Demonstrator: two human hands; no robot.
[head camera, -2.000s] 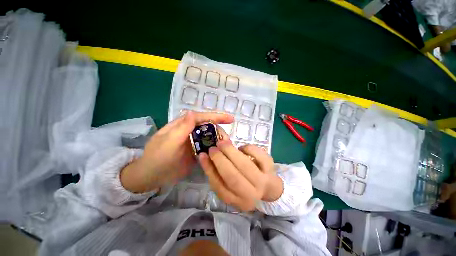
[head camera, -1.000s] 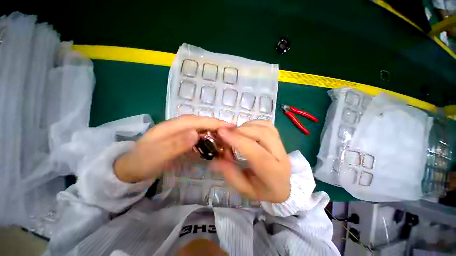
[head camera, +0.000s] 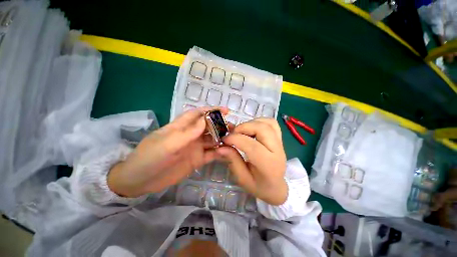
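A black, glossy watch body (head camera: 218, 124) with a thin rose-gold edge is held tilted between both hands, above the middle of the blister tray (head camera: 257, 80). My left hand (head camera: 163, 150) grips it from the left with thumb and fingers. My right hand (head camera: 260, 155) has its fingertips on its right and lower side. The tray lies in a milky sheet and holds thin rounded-square metal frames (head camera: 218, 76) in its pockets. The hands hide the tray's middle rows. How the metal edge sits on the body is too small to tell.
Red-handled nippers (head camera: 297, 129) lie right of the tray. A second tray (head camera: 346, 131) is partly under a white sheet (head camera: 383, 165). A tall whitish pile (head camera: 30, 100) stands at left. Beyond the yellow tape (head camera: 130, 49), a black unit (head camera: 296, 61) lies on the dark green surface.
The watch body has turned from its inner side facing up to a steeper tilt and moved slightly up and right. The black unit beyond the tape has shifted right in view.
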